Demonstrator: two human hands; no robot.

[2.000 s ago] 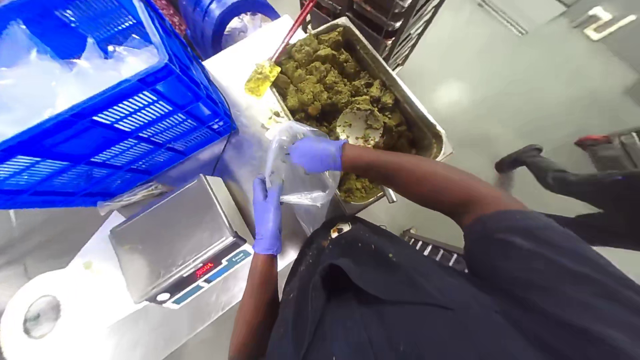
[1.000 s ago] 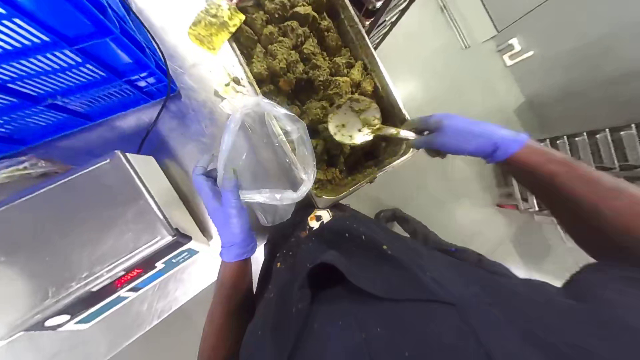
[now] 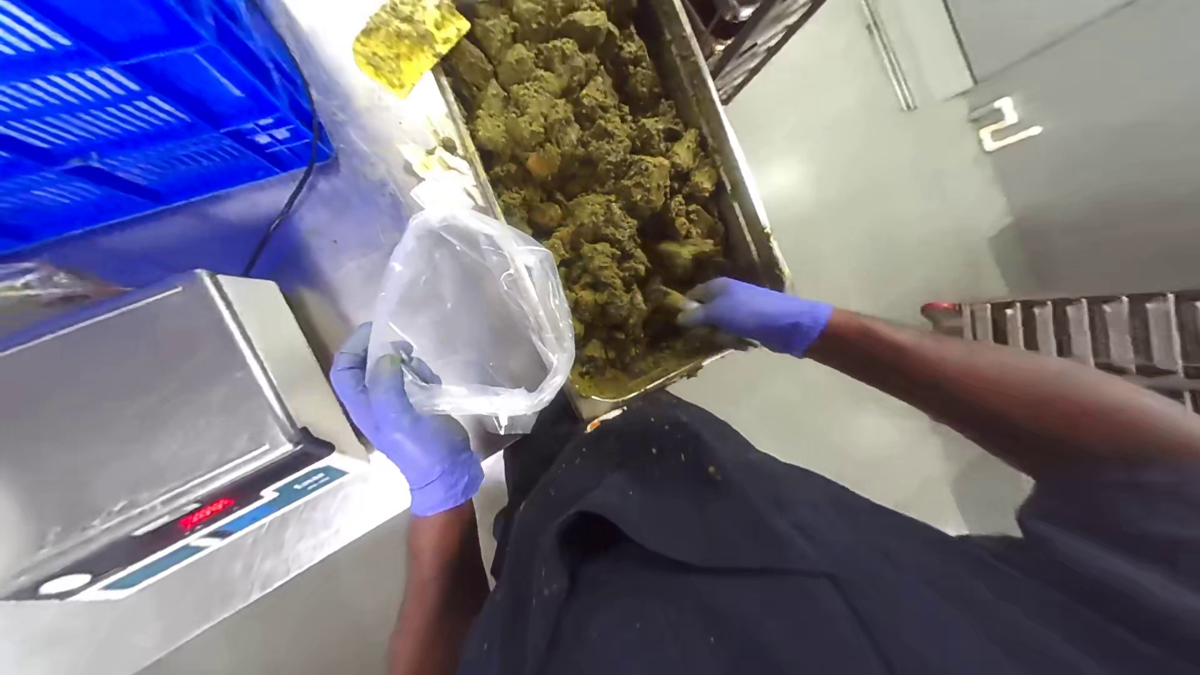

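My left hand [image 3: 408, 412], in a blue-purple glove, grips the rim of a clear plastic bag [image 3: 469, 309] whose mouth gapes upward. The bag is beside the near left corner of a deep metal tray [image 3: 741, 169] filled with a clumpy green-brown food mixture [image 3: 591, 141]. My right hand [image 3: 750, 314], gloved alike, is closed round the handle of a scoop [image 3: 670, 300] at the tray's right side; the scoop's bowl is sunk in the mixture and hidden. A yellow spatula blade [image 3: 408, 42], smeared with the mixture, lies at the tray's far left edge.
A digital bench scale [image 3: 141, 403] with a lit red display stands at the left. Behind it is a blue plastic crate [image 3: 141, 103], with a dark cable [image 3: 291, 202] beside it. Metal racks [image 3: 1106, 337] stand on the right, beyond the grey floor.
My left hand has gone from handling the bag with both hands to holding it open alone. My right hand took the scoop and moved its bowl down into the mixture.
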